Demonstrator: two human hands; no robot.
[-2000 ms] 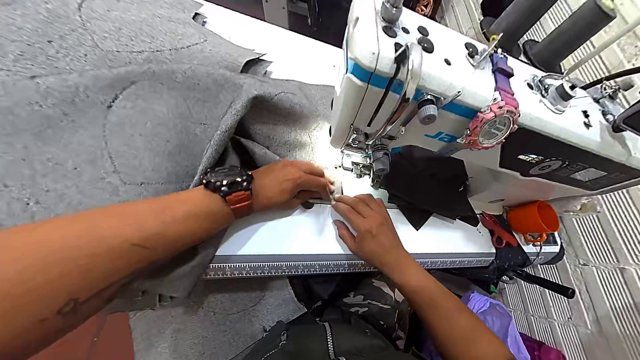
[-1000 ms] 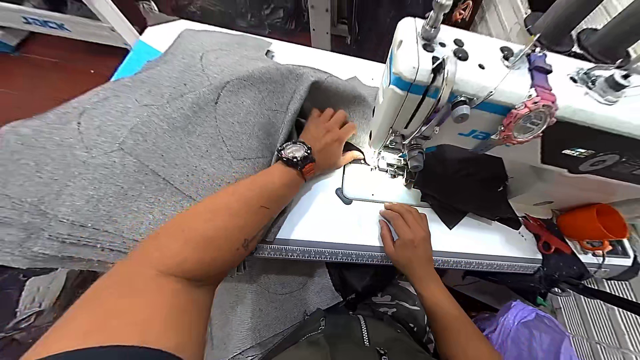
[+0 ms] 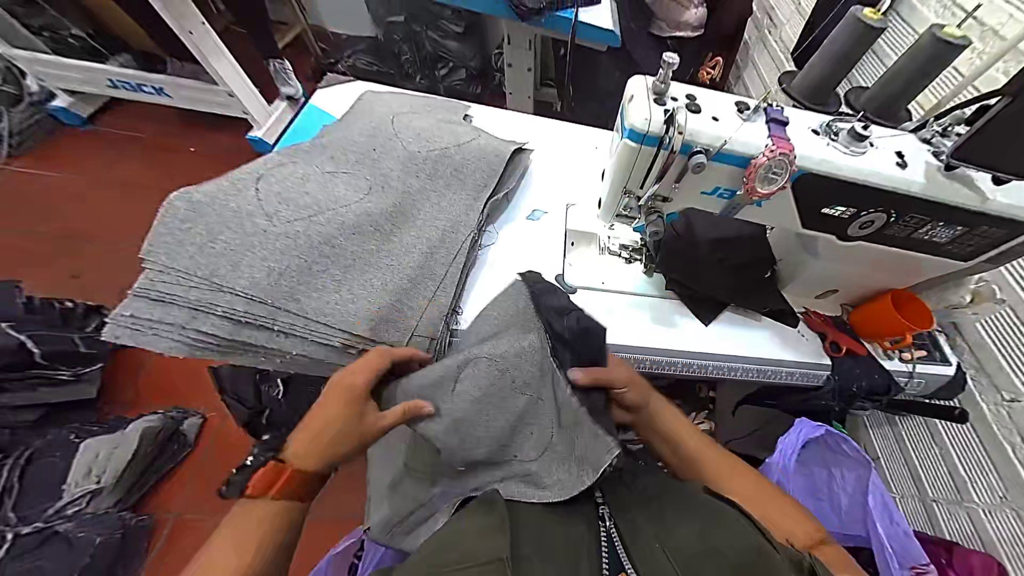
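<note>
A grey denim panel (image 3: 504, 408) with a drawn curved outline hangs over the table's front edge near my body, a black fabric piece (image 3: 570, 324) along its right side. My left hand (image 3: 364, 408) grips the panel's left part, thumb on top. At the black piece and the panel's right edge, my right hand (image 3: 612, 388) pinches the cloth. Behind them stands a white sewing machine (image 3: 704, 160), its presser foot (image 3: 628, 244) over the needle plate. To the left lies a stack of grey denim panels (image 3: 320, 216) with drawn outlines.
Black fabric pieces (image 3: 720, 260) rest against the machine's base. Red-handled scissors (image 3: 836, 334) and an orange cup (image 3: 892, 316) stand at the right end. A pink and purple watch (image 3: 772, 172) hangs on the machine. Fabric bundles (image 3: 104, 472) lie on the floor, a purple bag (image 3: 832, 480) at lower right.
Both hands have moved from beside the presser foot toward my body, now holding a grey panel with a black piece. The view has shifted to show more floor at left.
</note>
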